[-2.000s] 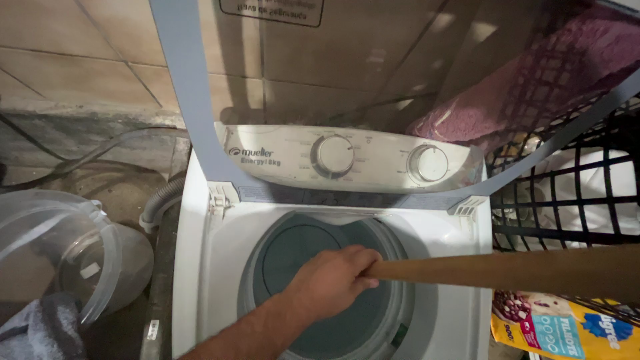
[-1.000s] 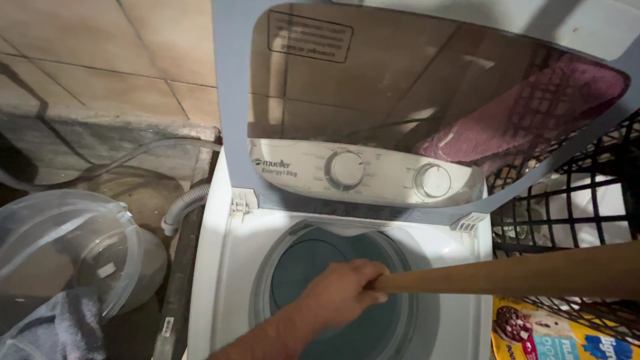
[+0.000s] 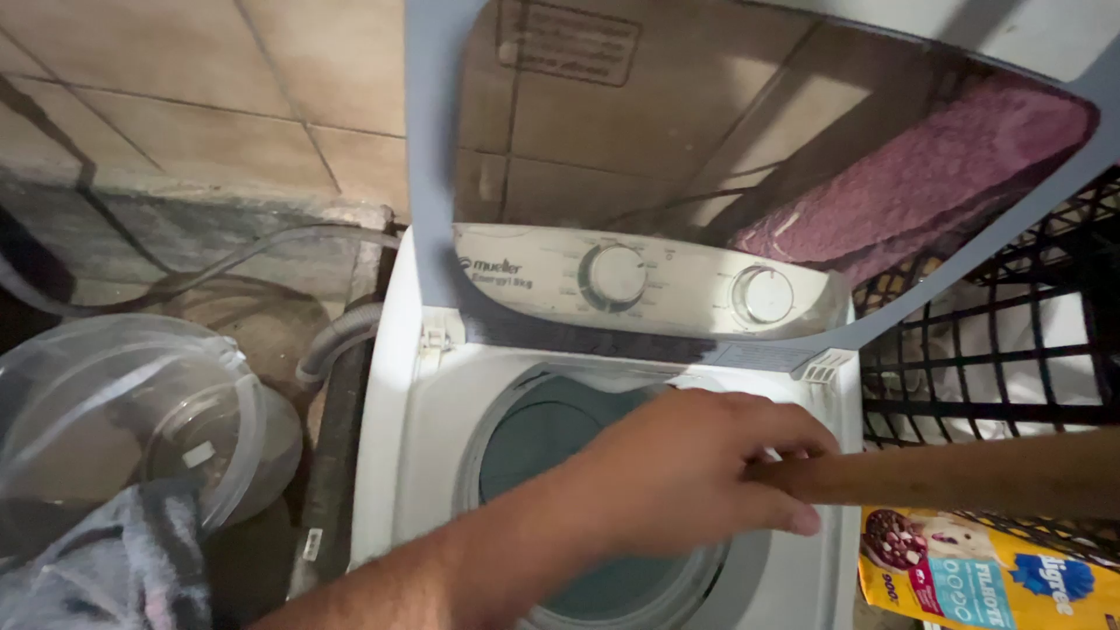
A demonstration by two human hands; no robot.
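Note:
My left hand (image 3: 709, 472) reaches from the lower left over the open tub (image 3: 542, 437) of a white top-loading Mueller washing machine (image 3: 411, 472). Between its thumb and fingers is the near end of a wooden stick (image 3: 945, 474), which runs off the right edge; the palm side is hidden. Behind the tub stands the raised lid (image 3: 433, 131), a grey frame with a see-through panel. Through it show the control panel (image 3: 542, 271), its larger knob (image 3: 616, 275) and smaller knob (image 3: 763, 295). Greyish-blue liquid or surface fills the tub opening. My right hand is out of view.
A clear plastic bucket (image 3: 254, 420) and a grey cloth (image 3: 122, 560) are at left, near a grey corrugated hose (image 3: 337, 341). At right are a black plastic crate (image 3: 971, 407), a yellow Pedigree bag (image 3: 1006, 577) and a pink textile (image 3: 945, 175). A tiled wall (image 3: 341, 61) stands behind.
My left hand has moved right across the tub, its fingers now looser around the stick's end. The lid was raised in both earlier frames too.

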